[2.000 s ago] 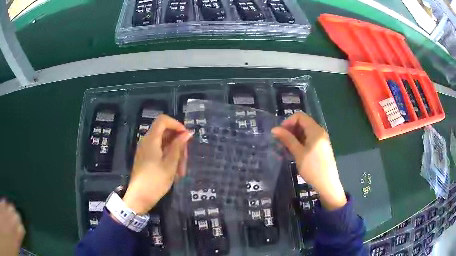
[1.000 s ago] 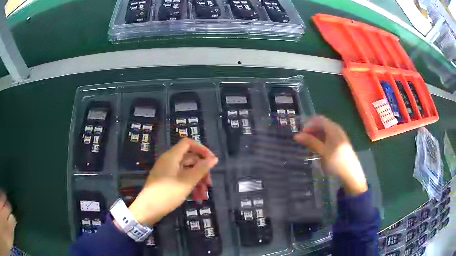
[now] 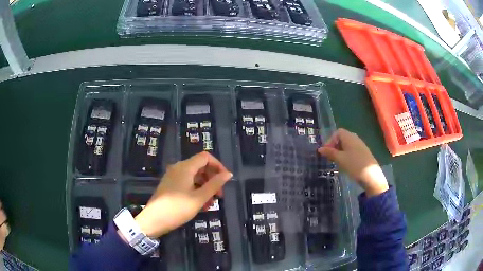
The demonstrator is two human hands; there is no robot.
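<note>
A clear blister tray (image 3: 124,182) holds black phone housings (image 3: 265,241) in two rows, back side up. My right hand (image 3: 349,159) grips the upper right edge of a translucent liner sheet (image 3: 286,185) with a grid of black dots, over the right part of the tray. My left hand (image 3: 190,190) is over the lower middle of the tray, thumb and index fingertips together; whether a tiny part is between them cannot be told. It partly hides housings in the lower row.
An open orange-red parts box (image 3: 389,116) lies at the right, with a crumpled clear bag (image 3: 449,182) below it. Stacked trays (image 3: 222,29) stand beyond the pale rail (image 3: 159,54). More housings (image 3: 442,241) show at lower right. Another person's hand (image 3: 3,225) shows at the left edge.
My right hand has moved the liner sheet right, away from my left hand, which no longer holds the sheet's left edge. The sheet is less blurred than a second ago.
</note>
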